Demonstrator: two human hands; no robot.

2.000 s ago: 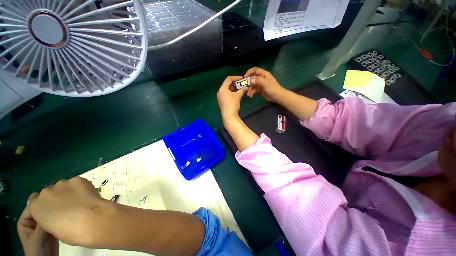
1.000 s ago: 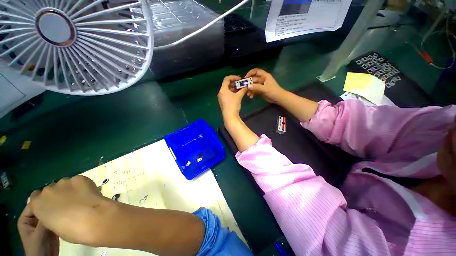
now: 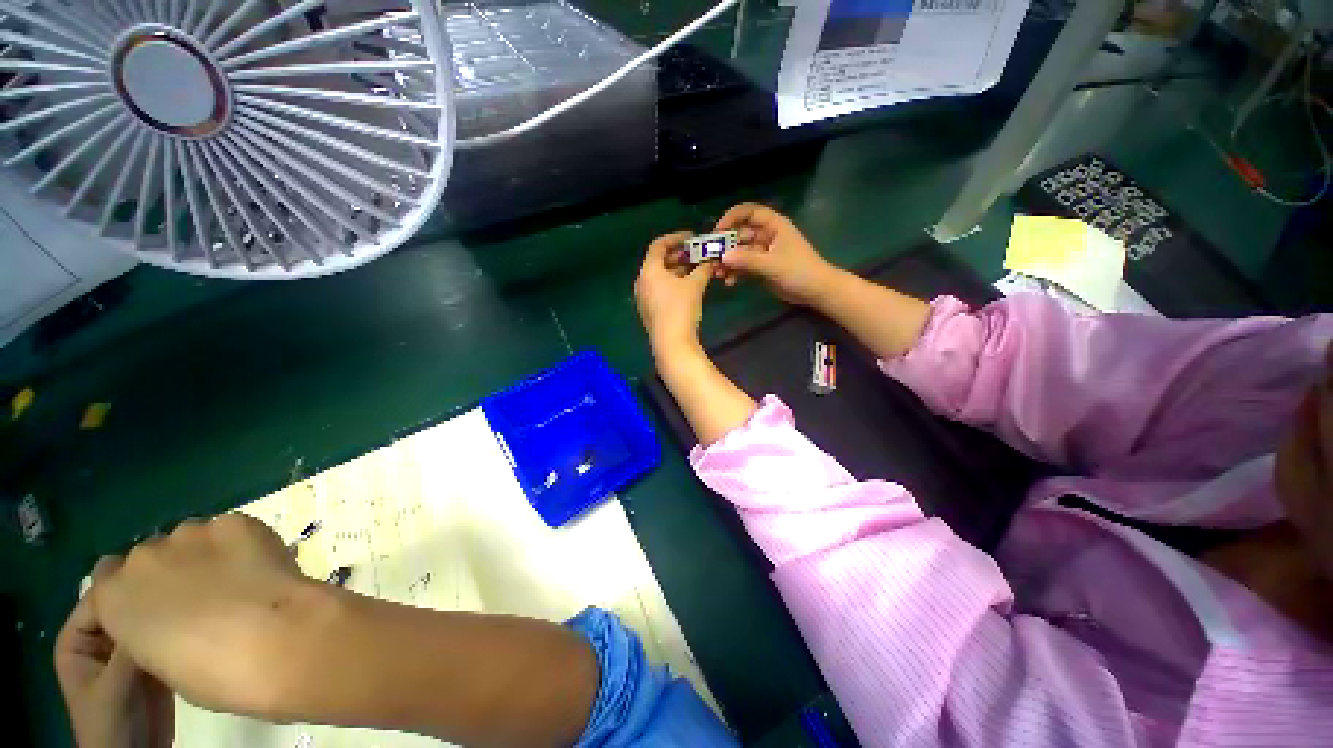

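My right hand [image 3: 205, 614] is at the lower left, back of the hand up, its fingers bent down and hidden behind it. My left hand [image 3: 103, 680] shows only in part at the left edge, below and beside the right. The two hands are together at the edge of the pale sheet [image 3: 483, 541]. Whatever is between the fingers is hidden. Small dark parts [image 3: 339, 576] lie on the sheet just beyond my right wrist. A blue parts bin [image 3: 573, 439] with a few tiny pieces inside stands at the sheet's right corner.
A white fan [image 3: 168, 88] stands at the upper left. At right, another worker in a pink striped sleeve [image 3: 877, 541] holds a small white-silver unit [image 3: 712, 247] over a black mat [image 3: 906, 424], where another unit [image 3: 823, 367] lies. Yellow tabs [image 3: 95, 415] lie at far left.
The view has shifted slightly, so the fan and yellow tabs appear further right. My hands keep nearly the same pose. The other worker's unit is turned slightly.
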